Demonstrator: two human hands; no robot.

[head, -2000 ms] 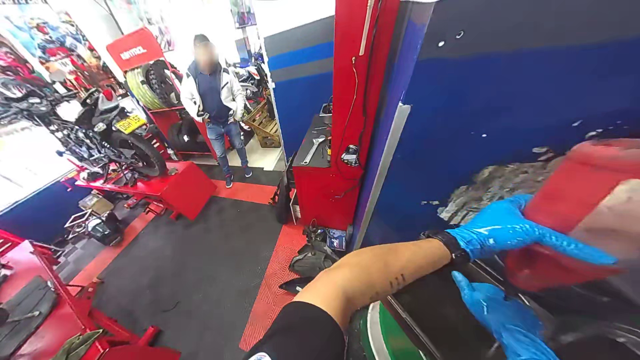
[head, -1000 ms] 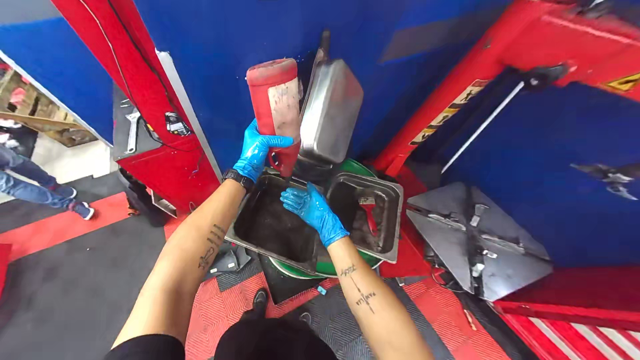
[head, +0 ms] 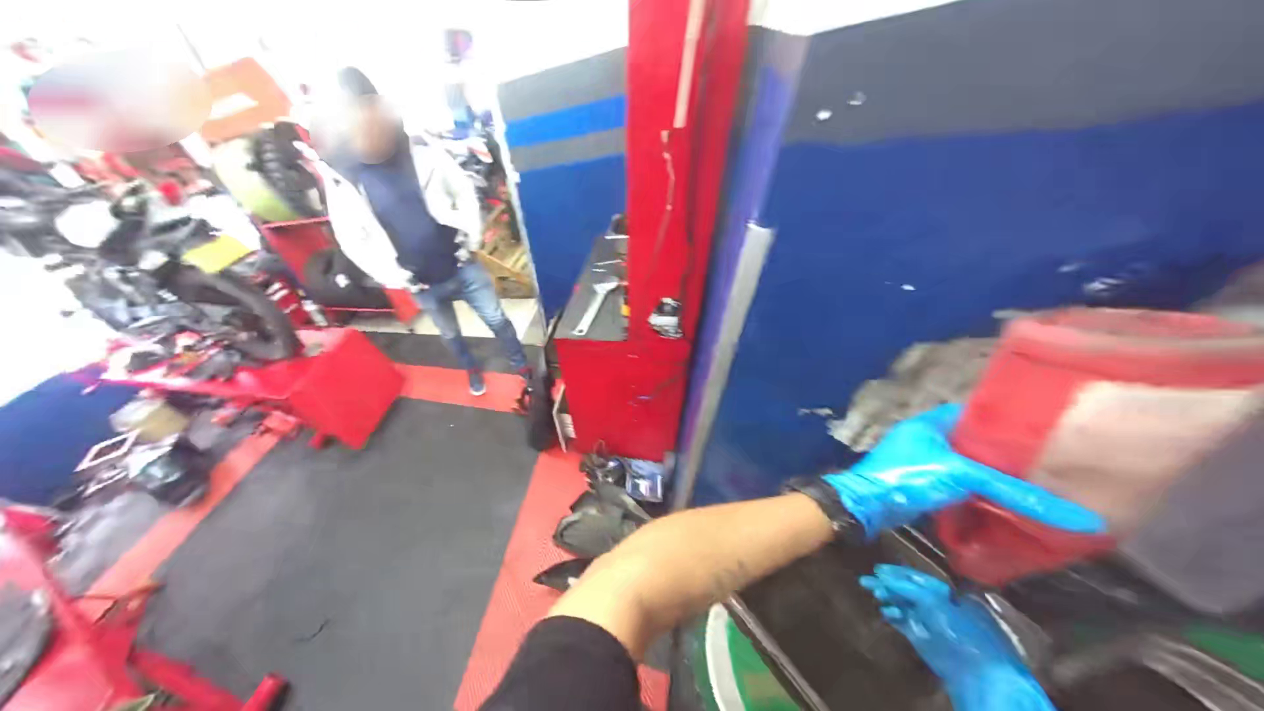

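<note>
My left hand [head: 948,479], in a blue glove with a black band at the wrist, grips a red plastic container [head: 1027,415] with a pale worn label. The container is tilted over a dark metal basin [head: 829,632]. Below it my right hand [head: 953,632], also gloved in blue, is held over the basin with its fingertips near the container's lower end; it seems to hold nothing. The basin rests on a green drum [head: 755,671] with a white band. The right edge of the view is blurred.
A person [head: 415,207] stands beyond the black floor mat [head: 375,523]. A motorcycle [head: 168,257] is on a red lift [head: 346,385] at left. An adjustable wrench [head: 595,308] lies on a red cabinet [head: 622,395] beside a red post [head: 671,197].
The view has swung left and up from the basins, and the standing person is in full view again. The red container remains in my left hand above the basin.
</note>
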